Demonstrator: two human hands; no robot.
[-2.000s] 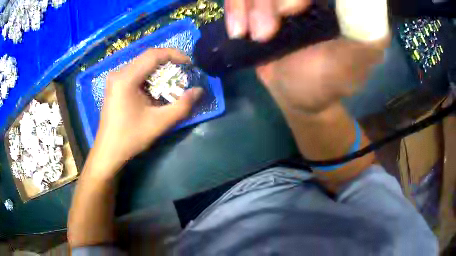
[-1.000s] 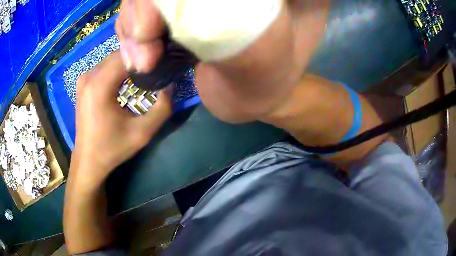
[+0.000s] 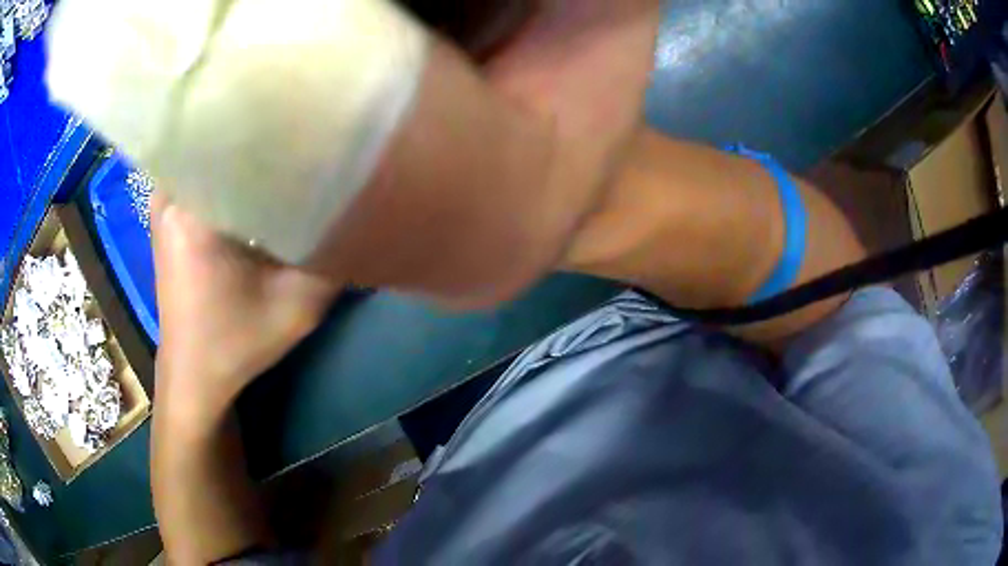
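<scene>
My right hand (image 3: 475, 188) is very near the camera, with a cream-white wrap (image 3: 265, 111) on a finger. It is closed round the black electric screwdriver (image 3: 478, 16), of which only a dark part shows at the top edge; its tip is hidden. My left hand (image 3: 221, 315) is below and left of it, its fingers mostly covered by the wrapped finger. The white housings it held in the earlier frames are hidden now, but its grasp looks unchanged. The blue screw tray (image 3: 122, 238) shows only at its left edge, behind my left hand.
A cardboard box (image 3: 135, 400) of white pieces stands at the left on the dark green bench (image 3: 409, 343). A blue surface (image 3: 33, 138) lies behind. Small components (image 3: 948, 16) lie at the far right. A black cord (image 3: 884, 268) crosses my right forearm, near open cartons (image 3: 959, 194).
My right hand has moved left and closer to the camera, now covering the left fingers, the housings and most of the screw tray. My left hand shifted slightly left, then stayed nearly in place.
</scene>
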